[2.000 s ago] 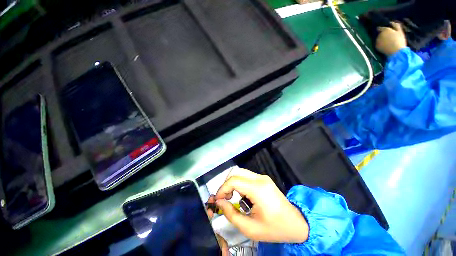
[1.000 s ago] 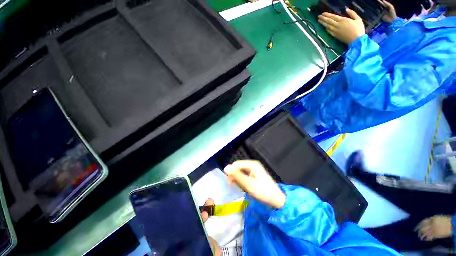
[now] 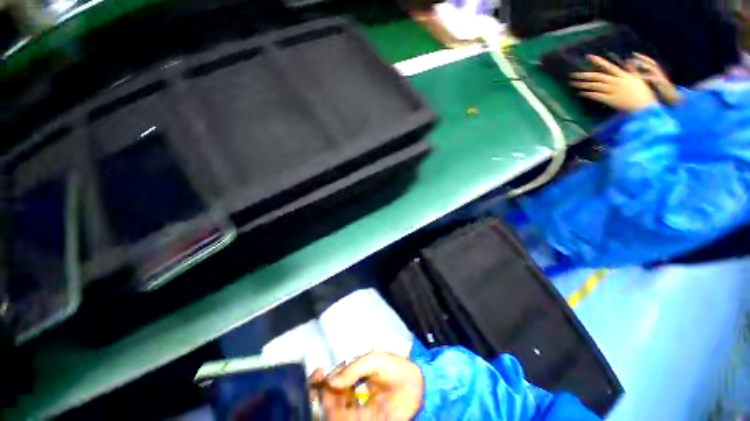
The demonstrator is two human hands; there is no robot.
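A smartphone (image 3: 261,396) is low in the picture, blurred and cut off by the bottom edge, its pale rim tilted up on the left. My left hand (image 3: 317,385) is mostly hidden; only blurred fingertips show at the phone's right edge. My right hand (image 3: 385,383) is beside that edge, its fingers closed around a small part with a yellow bit (image 3: 362,393). Two more smartphones, a middle one (image 3: 152,197) and a left one (image 3: 37,255), rest screen up on the black foam tray (image 3: 247,115), which has empty pockets to their right.
The tray sits stacked on a green bench (image 3: 345,238). A white cable (image 3: 553,131) loops at the right. Black trays (image 3: 518,304) lie low beside the bench. White paper-like material (image 3: 366,322) is behind my right hand. A neighbour's hands (image 3: 617,82) and blue sleeves are at upper right.
My right hand has come back to the phone's edge; the long yellow strip is no longer visible there. The held phone has tilted and sits lower. The view has shifted, and the neighbour's hands are closer together.
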